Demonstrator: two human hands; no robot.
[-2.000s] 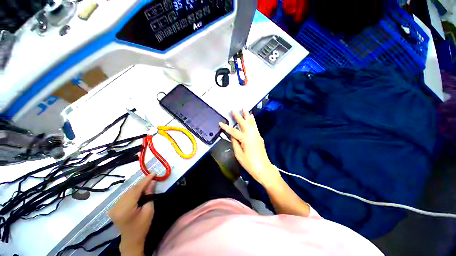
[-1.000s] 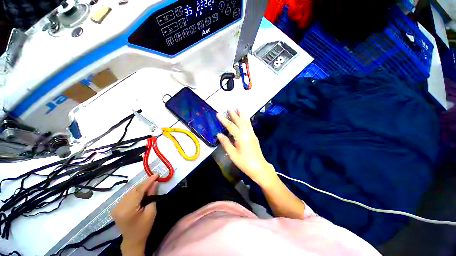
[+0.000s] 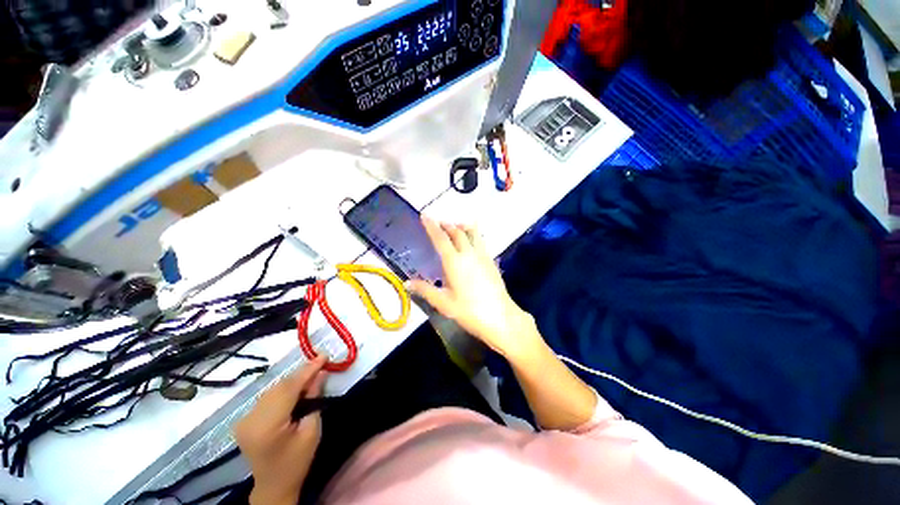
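Note:
My left hand (image 3: 279,429) is at the table's front edge, fingers curled on a black strip, with a fingertip at the red scissor handle. My right hand (image 3: 472,286) has its fingers over the lower right of a smartphone (image 3: 395,230); it is not closed around it. The scissors (image 3: 380,301) lie with one red and one yellow handle toward me, blades toward the machine. A bundle of black strips (image 3: 163,345) lies at left. Another black strip (image 3: 197,481) runs below the ruler toward my left hand.
A white sewing machine (image 3: 266,128) with a lit panel spans the back. Small snips (image 3: 500,163), a black ring-like item (image 3: 463,176) and a parts tray (image 3: 561,126) lie at right. Navy fabric (image 3: 701,306) and blue crates (image 3: 730,108) are beyond the edge. A white cable (image 3: 691,409) crosses right.
The view has shifted, so the table items appear further right and lower. My right fingers have moved further over the phone. The phone screen changed its display. My left hand stays by the red handle.

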